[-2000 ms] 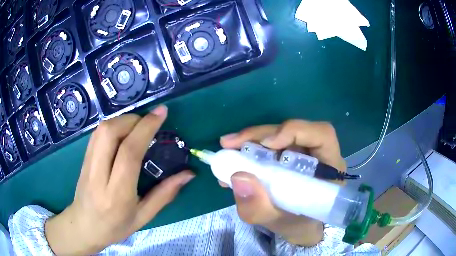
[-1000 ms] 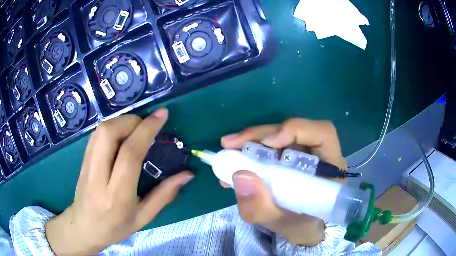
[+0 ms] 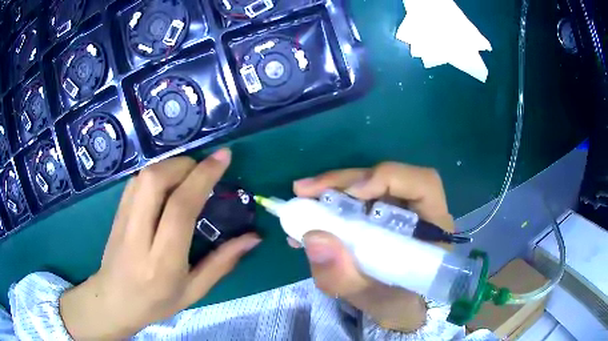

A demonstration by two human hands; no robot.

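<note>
My left hand [image 3: 157, 246] holds a black round speaker unit [image 3: 227, 216] between fingers and thumb, over the green mat. The unit shows a pale-outlined rectangle, thin red wires and small white spots at its upper right edge; its left part is hidden by my fingers. My right hand [image 3: 373, 246] grips the white-filled dispensing syringe [image 3: 393, 256], thumb below and fingers above. Its yellow-green needle tip [image 3: 259, 199] is at the white spots; whether it touches cannot be told. A clear finger switch [image 3: 370, 210] is clamped on the syringe, under my fingers.
A shiny black blister tray [image 3: 243, 123] with speaker units in its pockets lies at the upper left. White paper [image 3: 443, 40] lies beyond on the green mat [image 3: 400, 120]. A clear air hose [image 3: 560, 250] leaves the green cap [image 3: 472, 290]. Cardboard and white boxes are at the lower right.
The tray and paper have shifted slightly in view. The held unit now sits slightly further right, and the needle tip is closer to its white spots. Both hands keep their hold.
</note>
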